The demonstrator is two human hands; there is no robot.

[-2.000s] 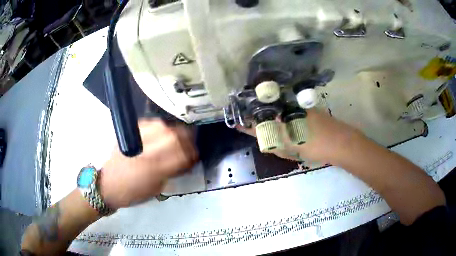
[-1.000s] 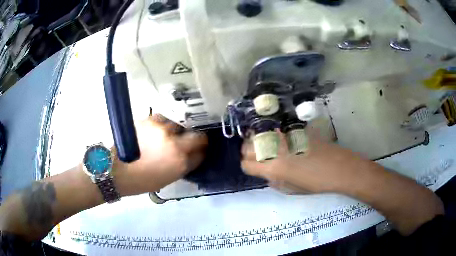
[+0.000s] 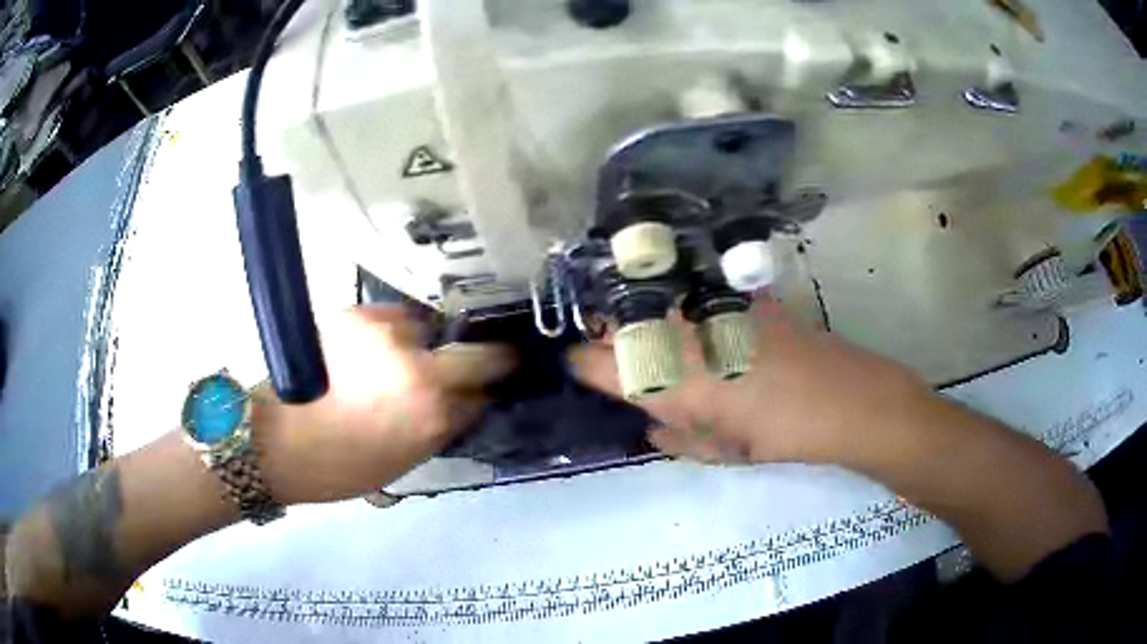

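A black cloth piece (image 3: 547, 409) lies over the needle plate under the head of the cream sewing machine (image 3: 755, 63). My left hand (image 3: 377, 396), with a watch at the wrist, lies on the cloth's left side, fingertips toward the needle area. My right hand (image 3: 742, 390) is at the cloth's right side, partly hidden behind the ribbed tension knobs (image 3: 648, 356). Both hands seem to press the cloth flat; whether the fingers pinch it cannot be told. The presser foot and needles are hidden. A strip of silver plate (image 3: 554, 466) shows at the cloth's front edge.
The black machine lamp (image 3: 279, 289) hangs left of the head, over my left hand. Wire thread guides (image 3: 554, 292) stand beside the knobs. The white table (image 3: 503, 541) has a printed ruler along its front edge. A grey side extension (image 3: 57, 302) is at left.
The silver plate, bare earlier, is now mostly covered by black cloth. Both hands came nearer the front edge; since one second ago they have shifted only slightly, and the view has moved a little.
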